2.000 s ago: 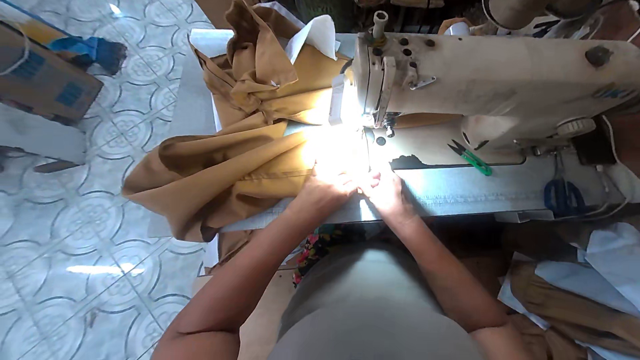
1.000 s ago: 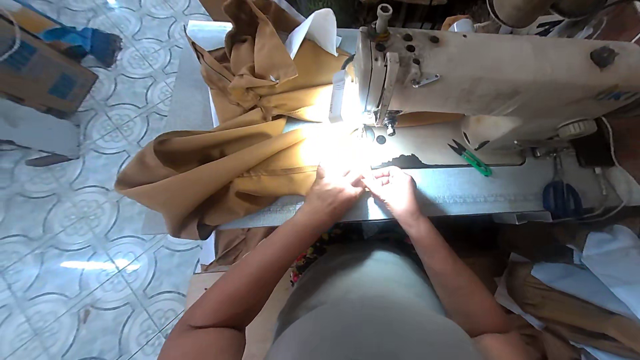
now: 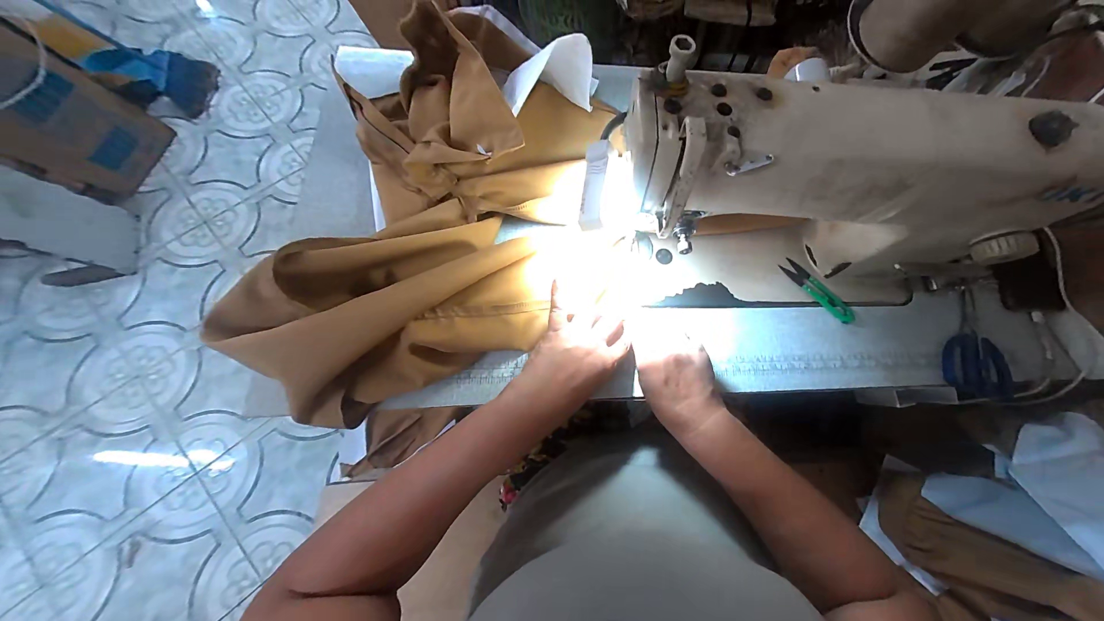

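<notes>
Tan fabric (image 3: 371, 319) lies bunched over the left part of the sewing table, with its right end running into a bright glare at the needle area of an industrial sewing machine (image 3: 828, 147). My left hand (image 3: 582, 349) rests on the near edge of this fabric, fingers partly spread and washed out by the light. Close to its right, my right hand (image 3: 677, 375) is at the front of the table, fingers bent; the glare hides whether it pinches any cloth. A white tag or strip (image 3: 594, 185) lies left of the machine head.
Green thread snips (image 3: 819, 291) lie on the machine bed. Blue-handled scissors (image 3: 976, 366) are at the table's right end. A measuring scale (image 3: 802, 362) runs along the front edge. More brown and white cloth (image 3: 992, 509) is at lower right, and a cardboard box (image 3: 86, 121) stands at upper left.
My right hand has moved slightly toward the table's front edge, and its fingers are more bent. My left hand's fingers now show more spread. The bunched fabric keeps nearly the same shape.
</notes>
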